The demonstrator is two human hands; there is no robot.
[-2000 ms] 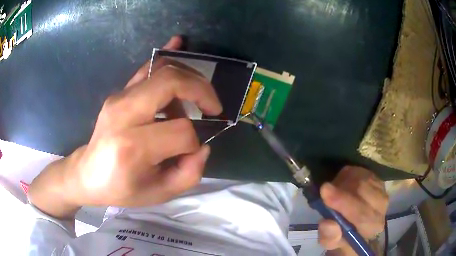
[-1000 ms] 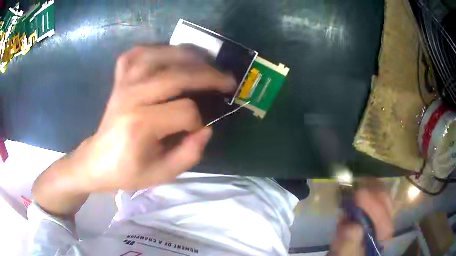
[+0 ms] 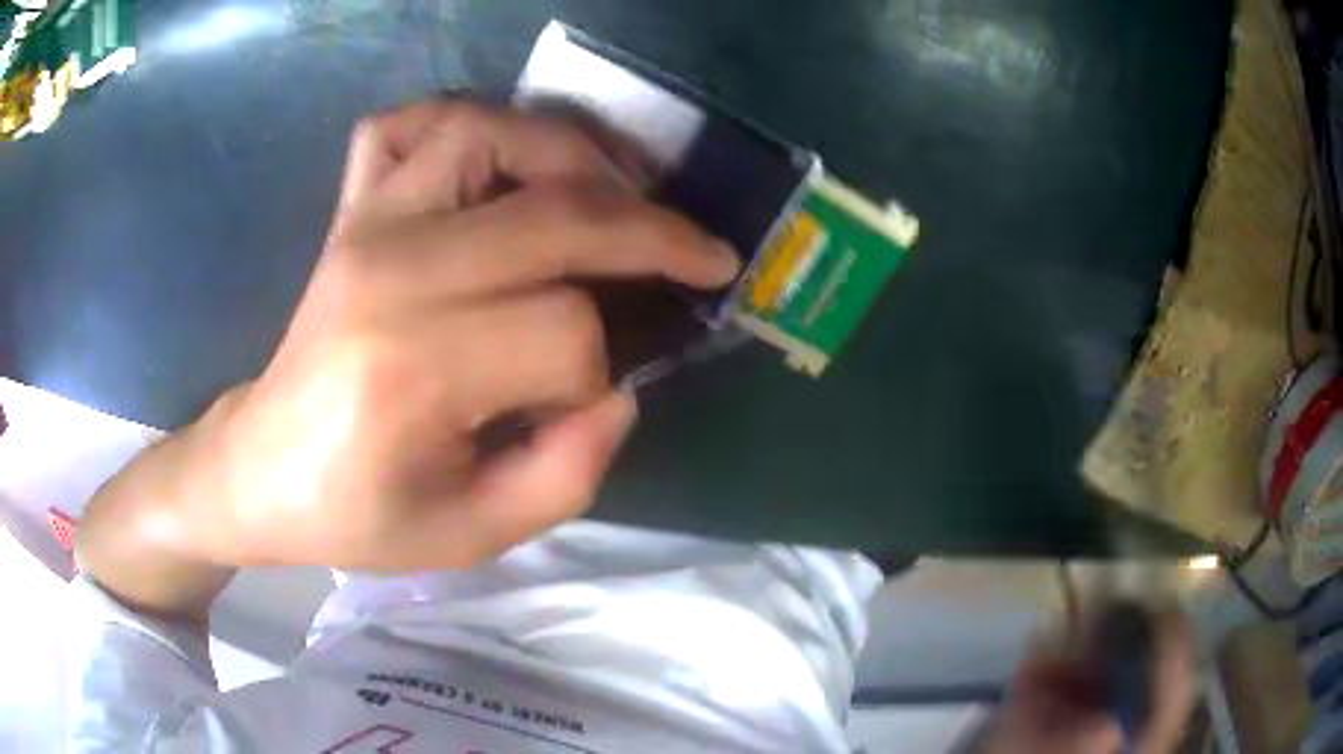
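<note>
My left hand (image 3: 427, 339) lies over the LCD module (image 3: 737, 184), fingertips on its dark face, and pinches a thin strand of solder wire (image 3: 685, 358) between thumb and finger. A green PCB (image 3: 850, 280) with cream edge tabs sits at the screen's right end, with the orange-yellow flex cable (image 3: 788, 265) on it. The strand's far end is blurred near the PCB's lower corner. My right hand (image 3: 1090, 685) is low at the right, strongly blurred, around the dark blurred handle of the soldering iron (image 3: 1131, 656). The iron's tip cannot be made out.
The work is over a dark green bench mat (image 3: 957, 442). Loose green boards (image 3: 67, 59) with yellow flex lie at the upper left. A ragged cardboard sheet (image 3: 1193, 398) and a round white spool with a red band (image 3: 1308, 464) are at the right, with dark cords beyond.
The soldering iron has left the PCB and moved down and right with my right hand. The screen and PCB have tilted, their left end raised in view, and shifted slightly up and right.
</note>
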